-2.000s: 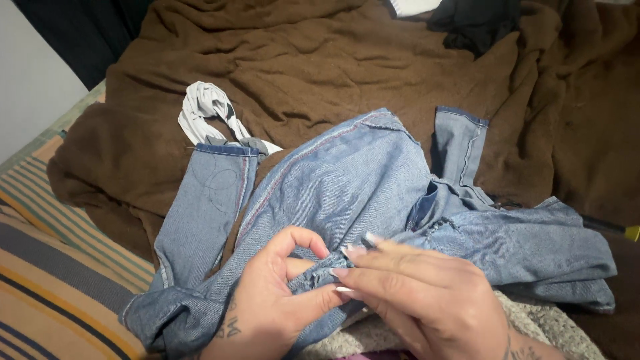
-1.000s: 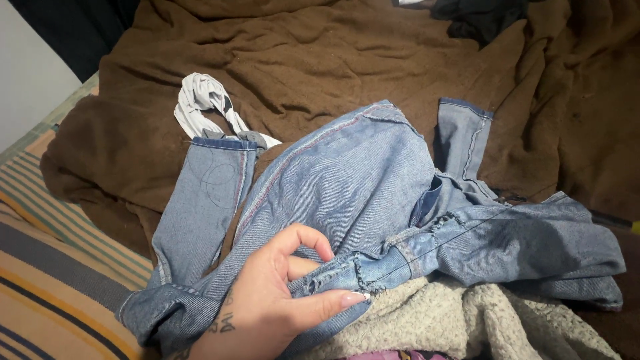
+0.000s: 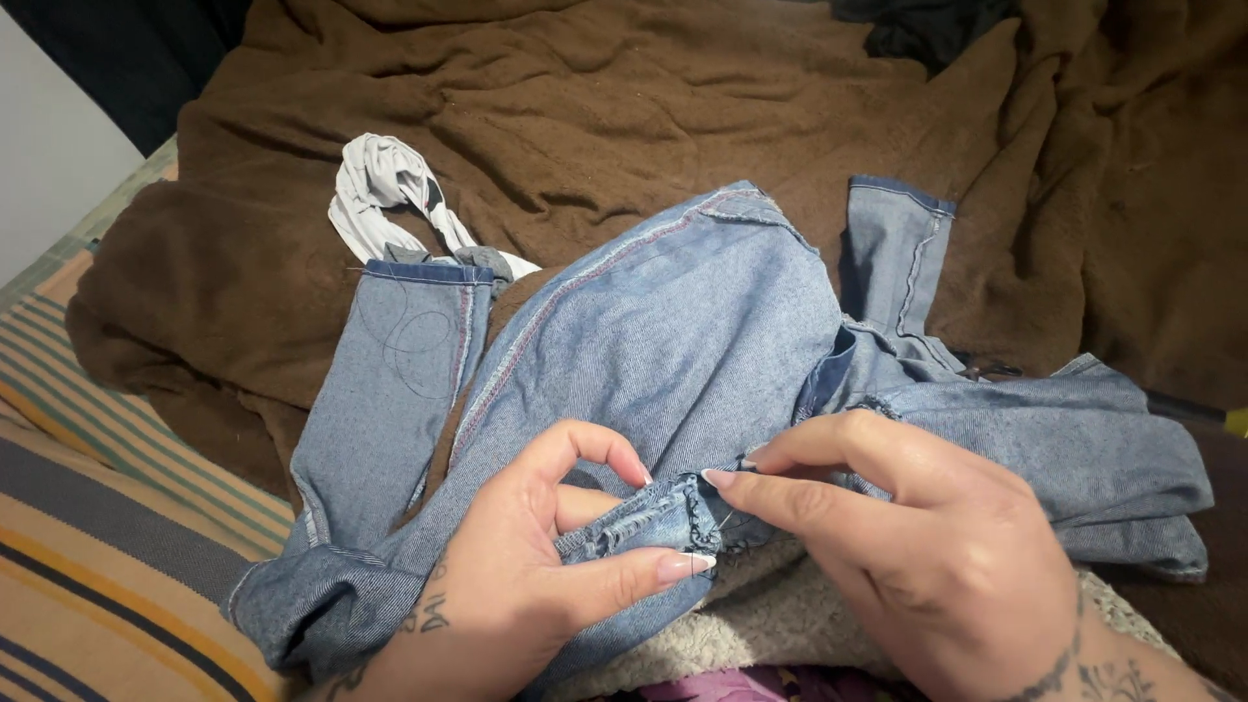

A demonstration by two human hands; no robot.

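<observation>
Blue denim garment pieces (image 3: 634, 331), with their seams showing, lie spread in front of me. My left hand (image 3: 556, 556) pinches a frayed denim edge between thumb and fingers. Dark stitching runs along that edge near my left thumb nail. My right hand (image 3: 907, 526) has its thumb and index fingertips together at the same edge, just right of my left fingers. A thin thread or needle seems to show by the stitching; what the right fingertips pinch is too small to tell. A loose dark thread (image 3: 414, 341) curls over the denim leg on the left.
A brown blanket (image 3: 624, 107) lies under the denim. A twisted white cloth (image 3: 380, 185) rests beyond the left leg. Striped fabric (image 3: 107, 546) covers the left side. Fleecy grey fabric (image 3: 770, 614) is below my hands, dark cloth (image 3: 926, 29) at the top right.
My right hand was at the denim edge two seconds ago, out of view one second ago, and is back at the edge now. My left hand has kept its hold.
</observation>
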